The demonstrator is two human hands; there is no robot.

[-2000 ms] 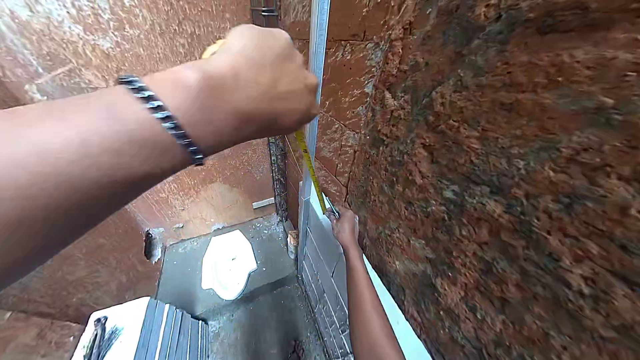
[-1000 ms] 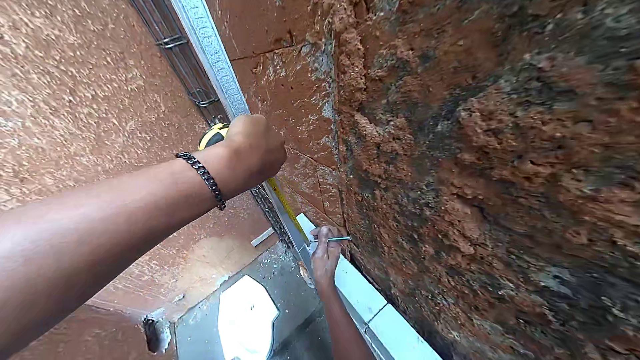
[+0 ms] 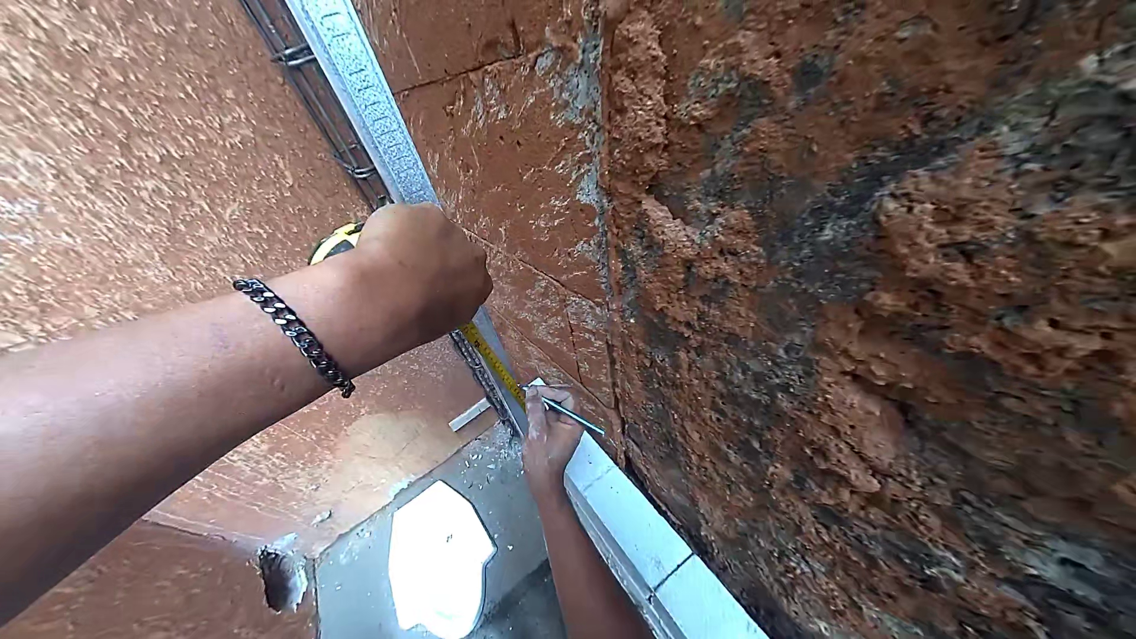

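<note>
My left hand point(image 3: 417, 275), with a dark chain bracelet at the wrist, is closed around a yellow and black tape measure point(image 3: 337, 241) beside a long metal straightedge point(image 3: 368, 106). From below this hand the yellow tape blade point(image 3: 490, 359) runs down along the straightedge. My right hand point(image 3: 550, 430) holds a thin pencil-like marker point(image 3: 575, 415) at the lower stretch of the blade. The fingertips touch or nearly touch the blade. Under the right hand, the top edge of a row of light blocks or tiles point(image 3: 635, 524) runs along the rough wall.
A rough, stained reddish wall point(image 3: 843, 311) rises close on the right. Steel reinforcing bars point(image 3: 306, 89) stand behind the straightedge. Below are a grey floor point(image 3: 355, 568), a bright white slab-like object point(image 3: 439, 559), a small pale strip point(image 3: 469, 414) and a hole in the wall point(image 3: 282, 577).
The view has shifted closer to the tape. The pencil-like marker in my right hand now points down to the right, whereas a second ago it lay nearly level.
</note>
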